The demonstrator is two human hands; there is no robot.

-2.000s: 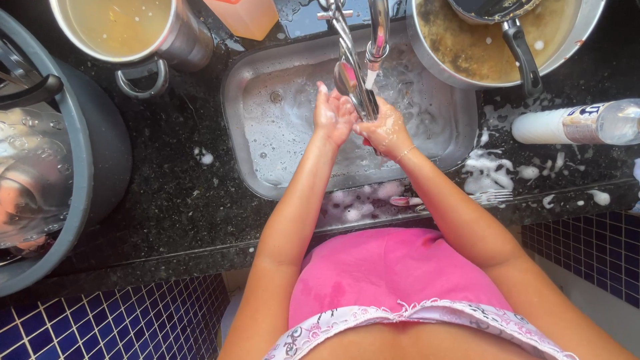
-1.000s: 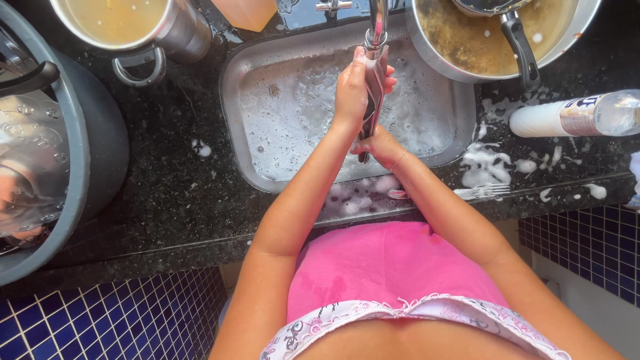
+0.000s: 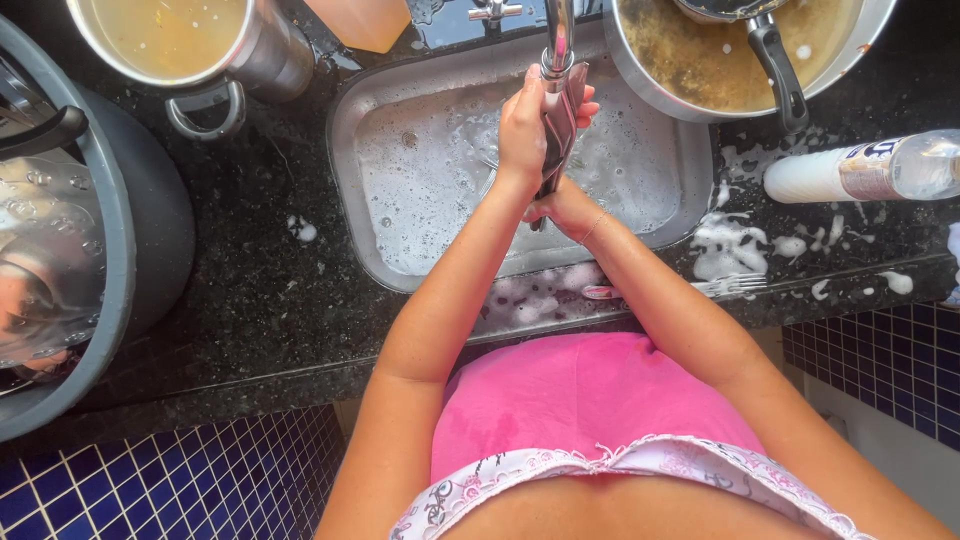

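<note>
Under the chrome faucet (image 3: 559,37), my left hand (image 3: 526,127) is around the upper part of dark, shiny metal utensils (image 3: 559,127), its fingertips showing on their far side. My right hand (image 3: 562,210) grips their lower end. What kind of utensils these are, and how many, I cannot tell. Both hands are over a steel sink (image 3: 345,150) holding sudsy water, with the tines of a fork partly visible behind my left wrist. Another fork (image 3: 731,284) lies on the wet front ledge, partly hidden under my right forearm.
A large grey tub (image 3: 120,225) with wet, clear items stands at left. Behind it is a steel pot (image 3: 277,64) of cloudy liquid. A wide pan (image 3: 660,97) with a black-handled pan (image 3: 780,67) inside is back right. A plastic bottle (image 3: 810,178) lies on the foamy granite counter (image 3: 247,300).
Two seconds ago my left hand was open beside the utensils, which my right hand held. My left hand then closed around their upper part, and my right hand moved down to their lower end.
</note>
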